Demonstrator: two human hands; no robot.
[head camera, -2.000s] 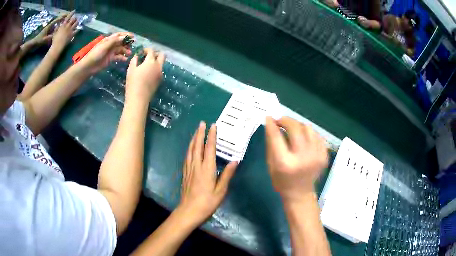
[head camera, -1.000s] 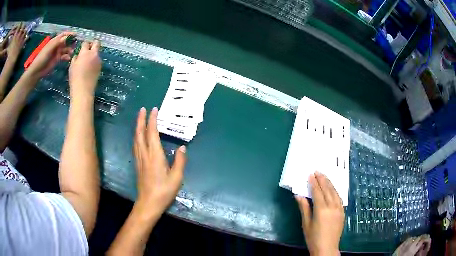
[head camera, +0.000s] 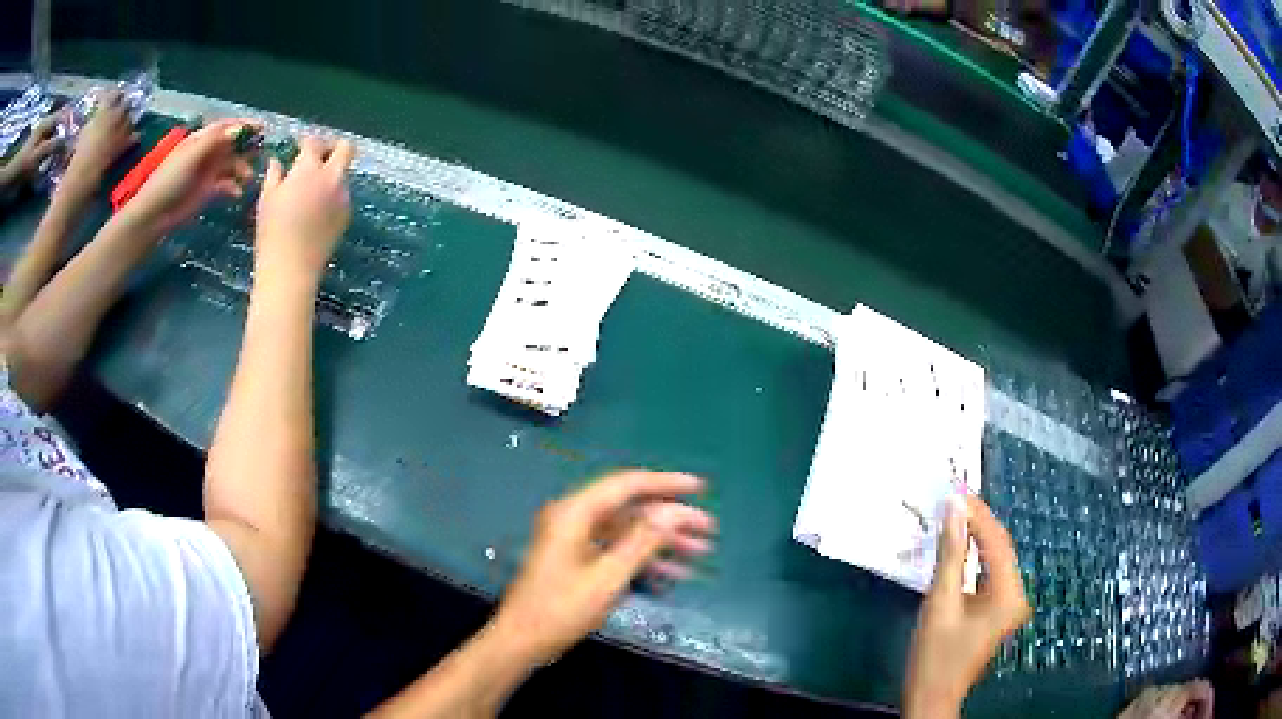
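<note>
A thick stack of white unfolded instruction sheets (head camera: 893, 436) lies on the right of the green bench. My right hand (head camera: 973, 597) is at its lower right corner, thumb and forefinger closed on the top sheet, whose surface looks bent and blurred there. A narrower, slightly fanned pile of folded leaflets (head camera: 541, 316) lies at left centre, with rows of dark bars. My left hand (head camera: 612, 562) is blurred over the bench's near part, between the two piles, fingers loosely curled and apart, holding nothing that I can see.
A neighbour's forearms (head camera: 267, 379) are on the left, hands holding tiny dark parts over a clear tray (head camera: 359, 260). A red-orange tool (head camera: 148, 169) is beside them. Clear blister trays (head camera: 1083, 520) lie right of the stack. A pale strip (head camera: 717, 281) runs behind the piles.
My left hand has left the folded pile's near end and moved right, fingers curling. My right hand has gone from resting on the stack's near edge to pinching at its right corner.
</note>
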